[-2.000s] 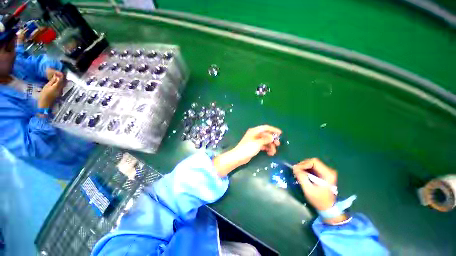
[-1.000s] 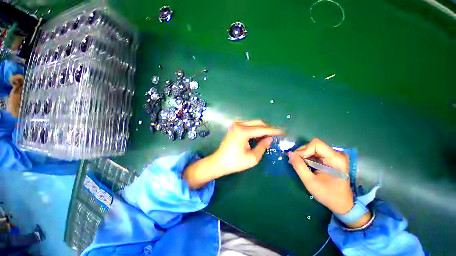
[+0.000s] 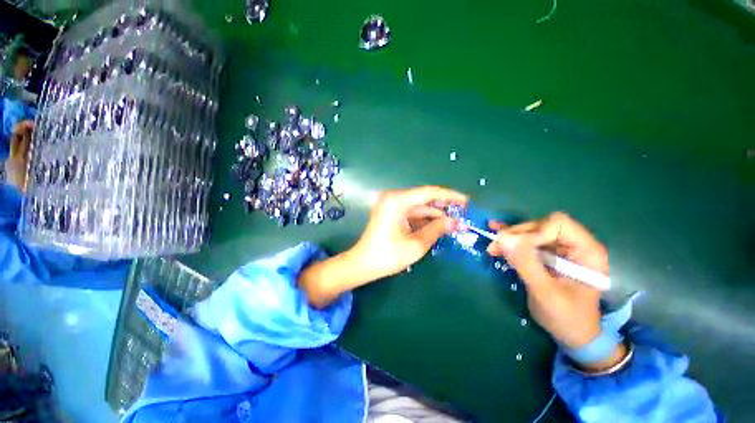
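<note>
My left hand [image 3: 406, 235] pinches a small silvery round module [image 3: 453, 211] between thumb and fingertips. My right hand [image 3: 550, 268] holds thin tweezers [image 3: 483, 232] pen-like, their tip at the module in my left fingers. Under the fingertips lies the small blue pad sheet [image 3: 476, 248], partly hidden and blurred, with pale dots on it. A few tiny white rings lie on the mat beside my right hand. A heap of small round silvery parts [image 3: 290, 169] lies left of my left hand.
A tall stack of clear blister trays [image 3: 124, 140] stands at the left. A lower clear tray [image 3: 137, 363] lies beside my left sleeve. Two larger round parts [image 3: 375, 33] sit at the top. Another person's hand [image 3: 21, 153] shows at the left edge.
The view has shifted down and closer since the earliest frame. My right hand has turned and the tweezers' tip has come up to the module in my left fingers.
</note>
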